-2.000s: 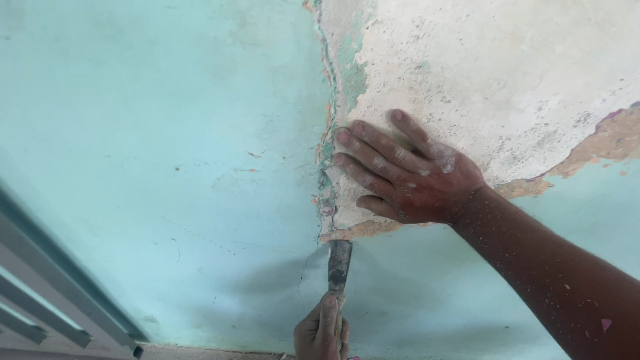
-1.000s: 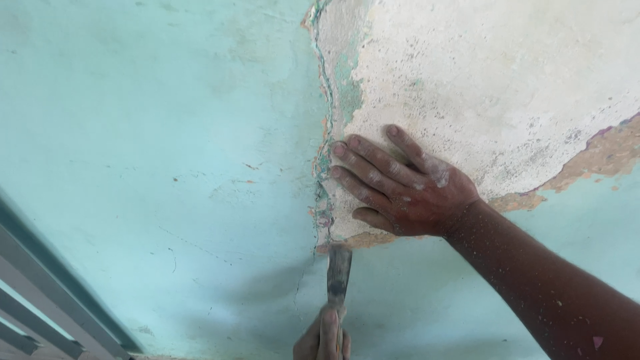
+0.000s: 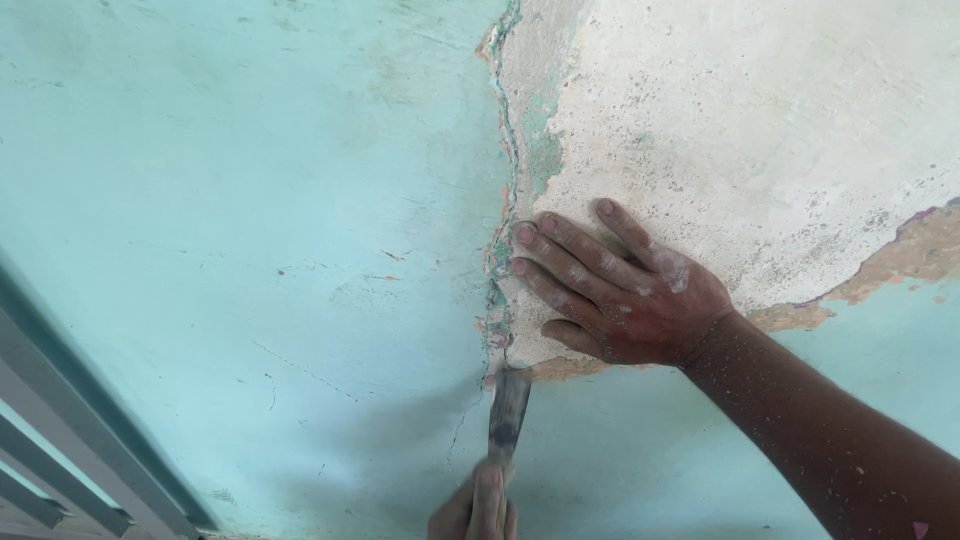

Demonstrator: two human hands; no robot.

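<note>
My right hand [image 3: 637,300] lies flat on the pale exposed plaster [image 3: 720,135] of a turquoise painted wall, fingers spread and pointing to the upper left. White dust covers its fingertips and knuckles. Below it, my left hand [image 3: 480,506] grips a scraper [image 3: 510,409] with a dusty metal blade, held upright at the bottom of the view. The blade's top edge meets the lower left corner of the bared patch, at the foot of a ragged paint edge [image 3: 513,150]. My left hand covers most of the scraper's handle.
Grey slanting bars [image 3: 82,397] stand at the lower left, beside the wall. Turquoise paint [image 3: 262,187] spreads left of the ragged edge. A brownish band [image 3: 892,262] borders the bared patch at the lower right. A thin crack [image 3: 454,435] runs down left of the blade.
</note>
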